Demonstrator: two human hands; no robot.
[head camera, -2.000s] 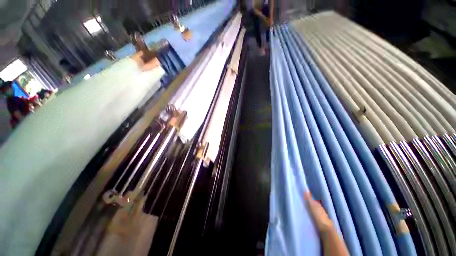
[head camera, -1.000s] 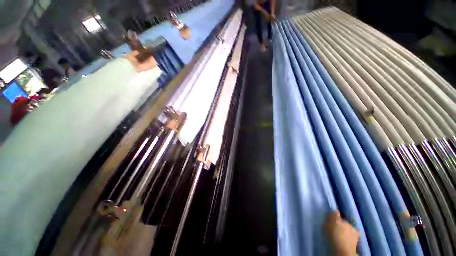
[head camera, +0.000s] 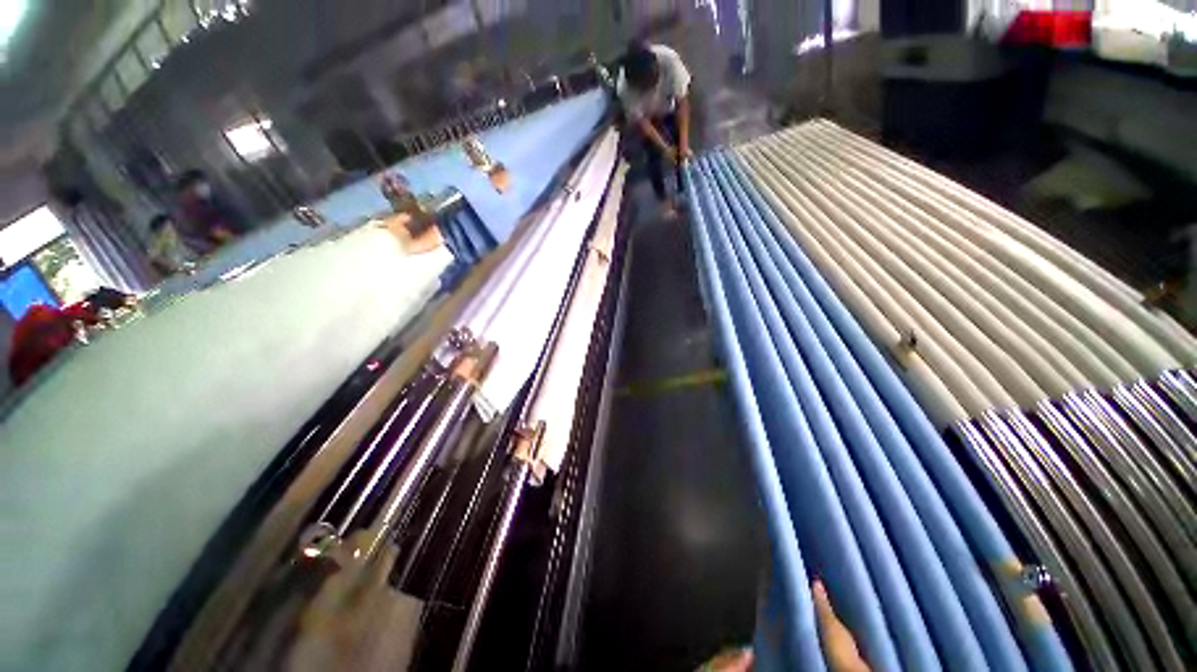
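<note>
Light blue fabric (head camera: 840, 446) lies in long parallel ridges on the right-hand rack. My right hand (head camera: 836, 633) is at the bottom edge, its fingers on the fabric beside the outermost ridge; whether they grip it cannot be told. My left hand (head camera: 729, 660) shows only as a small part at the bottom edge, just left of that ridge; its grip is hidden. A spring clip (head camera: 1037, 578) with a tan pad sits at the near right edge of the blue fabric. Cream fabric (head camera: 919, 250) lies beside the blue, with a small clip (head camera: 907, 344) on it.
Bare metal tubes (head camera: 1050, 486) extend at right. The dark aisle (head camera: 663, 499) has a yellow floor mark (head camera: 672, 382). A bending person (head camera: 656, 112) stands at its far end. The left rack holds pale green fabric (head camera: 263, 355), white strips (head camera: 532, 282) and clips (head camera: 470, 361).
The loose flat blue fabric at the aisle side now lies as narrow ridges. A second hand has appeared at the bottom edge. The view has tilted up, showing more of the far person.
</note>
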